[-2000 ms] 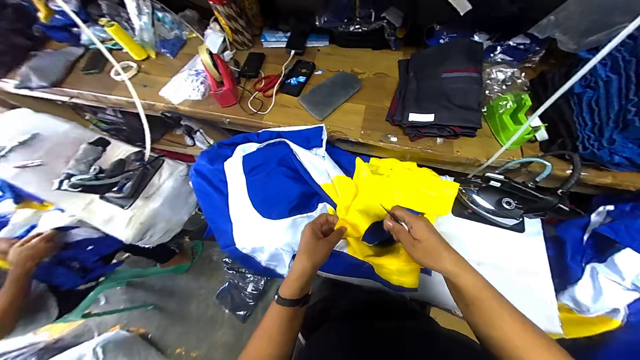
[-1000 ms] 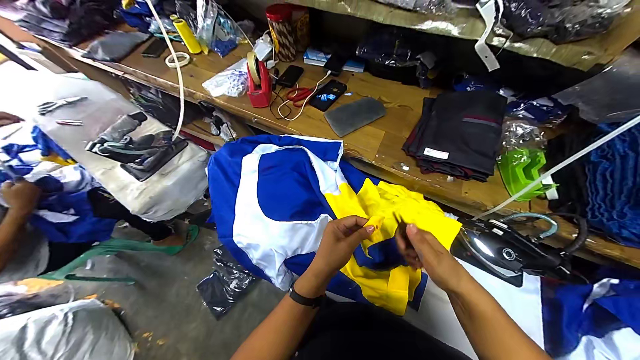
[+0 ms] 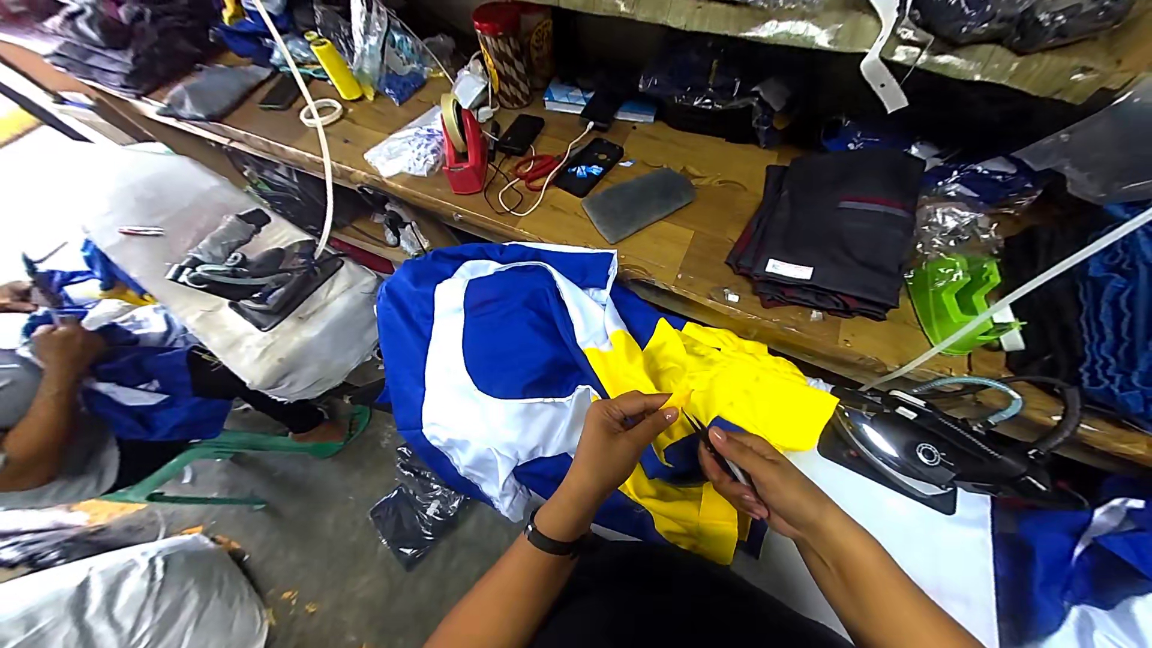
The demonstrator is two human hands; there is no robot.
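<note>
A blue, white and yellow garment (image 3: 517,333) lies spread before me, its yellow part (image 3: 747,382) bunched at the right. My left hand (image 3: 621,436), with a dark band on its wrist, pinches a bit of the yellow fabric between thumb and fingers. In my right hand (image 3: 747,477) is a small dark cutting tool (image 3: 695,425), probably thread snips, its tip pointing at the pinched fabric. Whether its blades are apart cannot be made out. Just right of the yellow fabric rests a black steam iron (image 3: 927,450) on a dark pad.
Behind the garment runs a wooden shelf (image 3: 666,234) with folded dark trousers (image 3: 832,225), a red tape dispenser (image 3: 463,148), phones, cables and a green plastic holder (image 3: 958,301). A white cord rises beside the iron. At the left, a seated person works on blue cloth (image 3: 162,387) beside another iron (image 3: 288,283).
Both hands stay close together at the yellow fabric, with the tool still in my right hand. The view has shifted slightly. The person at the left has moved their hands higher.
</note>
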